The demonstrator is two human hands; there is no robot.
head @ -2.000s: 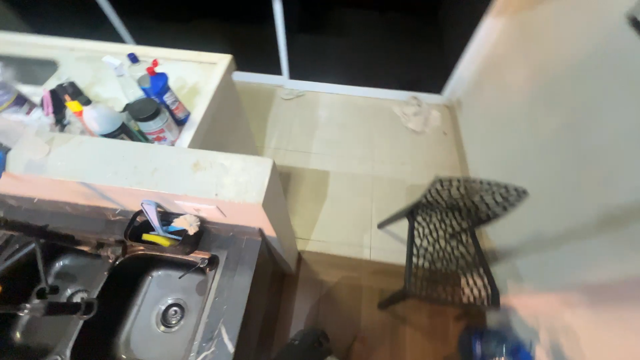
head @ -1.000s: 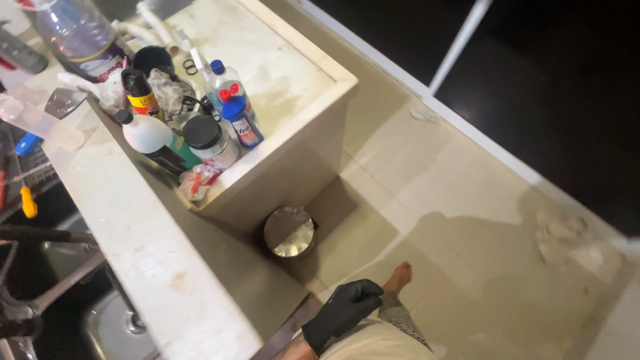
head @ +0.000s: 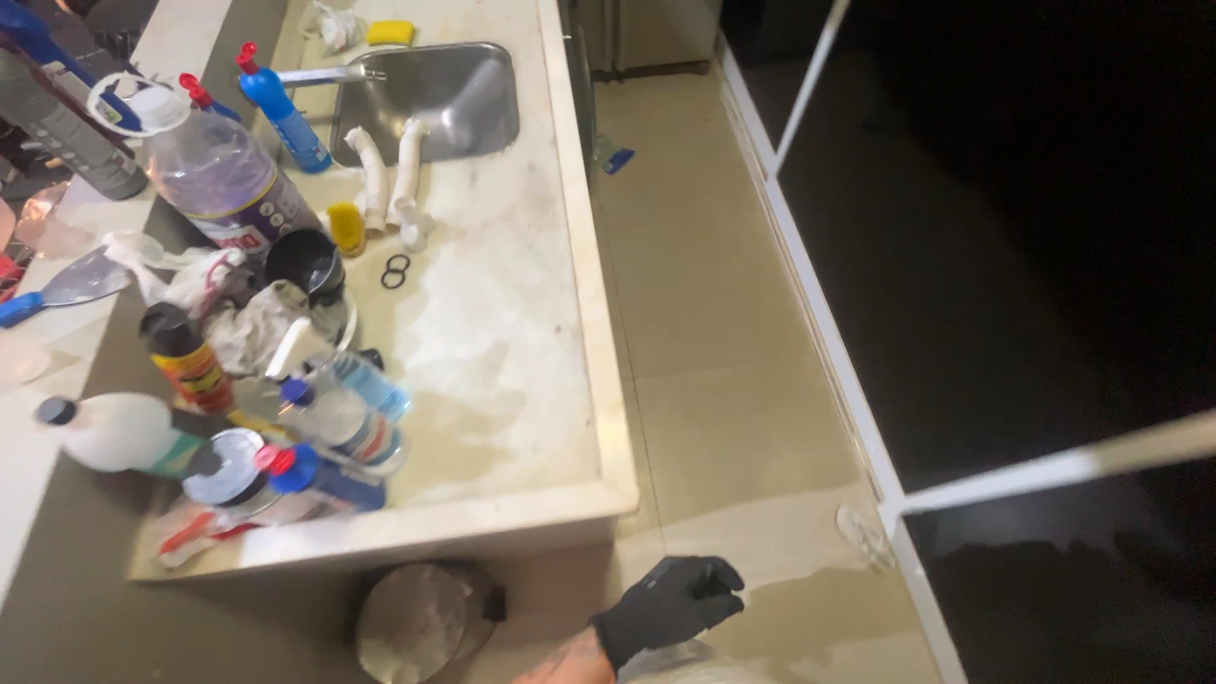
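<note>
My left hand point(head: 670, 603), in a black glove, is low in the head view, over the floor just beyond the counter's corner. Its fingers are loosely curled with a gap between them, and nothing shows in them. My right hand is out of view. Nearest on the counter point(head: 503, 380) stand a blue bottle with a red cap point(head: 328, 478), a clear bottle with a blue cap point(head: 342, 427), a spray bottle point(head: 366, 380) and a round lidded jar point(head: 225, 467). Two white pipe pieces point(head: 373, 180) lie by the steel sink point(head: 456, 104), with two black rings point(head: 395, 272) nearby.
A round metal bin point(head: 413, 622) stands on the floor below the counter's end. A white ledge point(head: 38, 380) with a scraper point(head: 71, 285) runs along the left. A white-framed dark glass panel point(head: 997, 285) borders the tiled floor point(head: 722, 332); a rag point(head: 864, 537) lies beside its frame.
The view has swung from the dark double sink and chair to this counter and its steel sink. My gloved left hand, not visible two seconds ago, is in view and reaches out from the body.
</note>
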